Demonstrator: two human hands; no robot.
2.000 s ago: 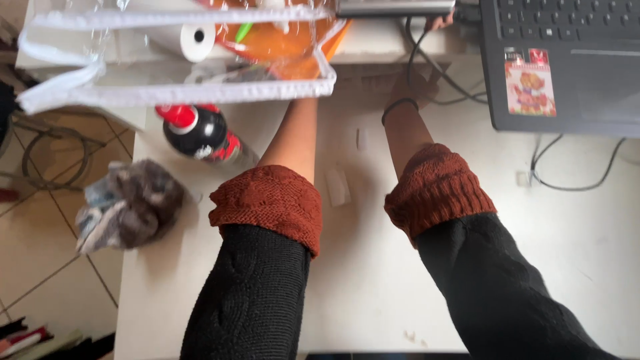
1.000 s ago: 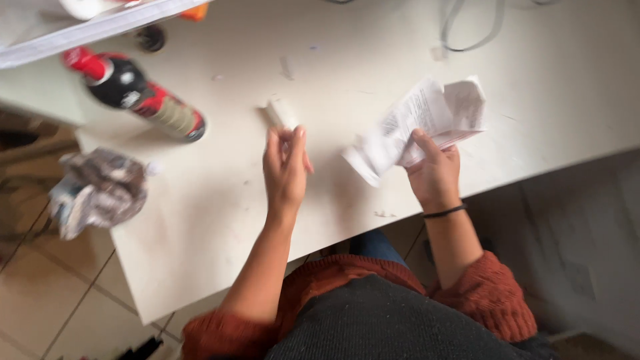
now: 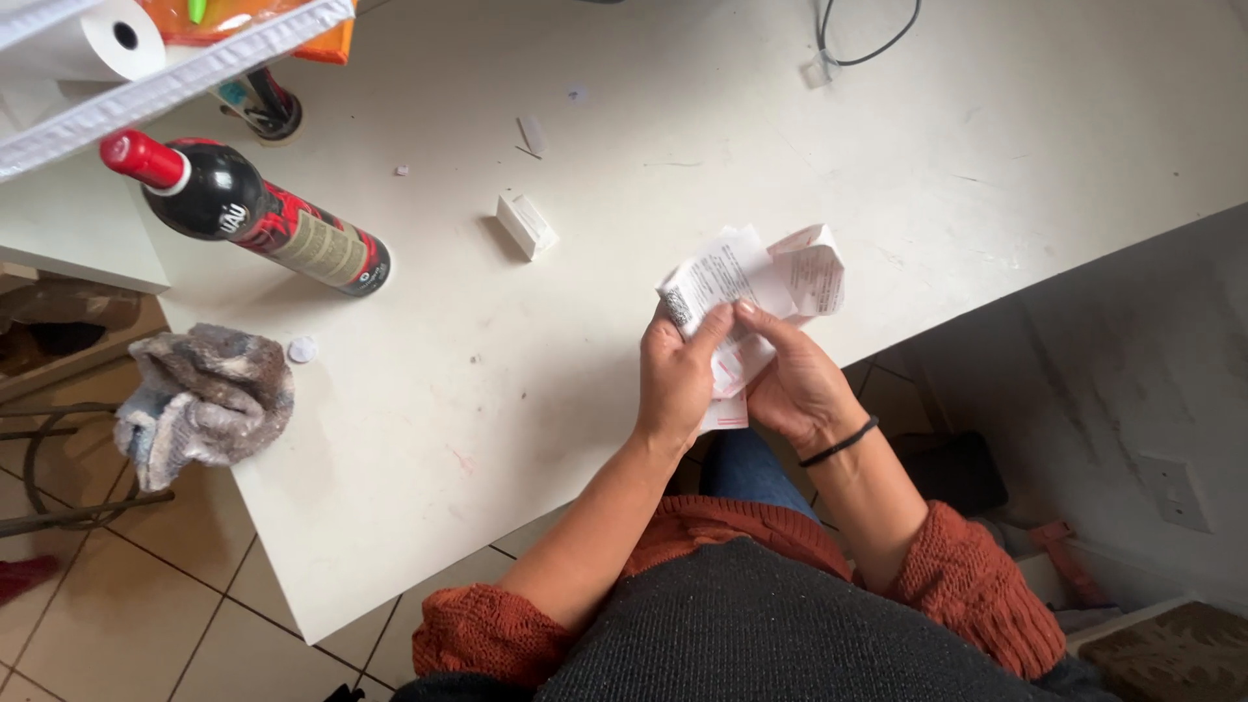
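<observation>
Several crumpled paper slips with print, likely receipts [image 3: 733, 268], are held between my two hands above the table's near edge. My left hand [image 3: 680, 375] grips their left side with its thumb on top. My right hand [image 3: 801, 380], with a black band at the wrist, pinches them from the right, and the two thumbs nearly meet. To the left of the papers, a small white block-shaped item [image 3: 526, 226] rests on the white table [image 3: 585, 409].
A black and red bottle [image 3: 292, 234] stands at the left. Near it are a crumpled cloth [image 3: 210, 400] at the table's corner, a dark container [image 3: 268, 107] and a clear case with a paper roll [image 3: 122, 39]. A black cable [image 3: 877, 49] lies at the back.
Both hands have come back from the table's far side. My left hand, by the small white item one second ago, now holds the papers together with my right hand. The view has shifted greatly.
</observation>
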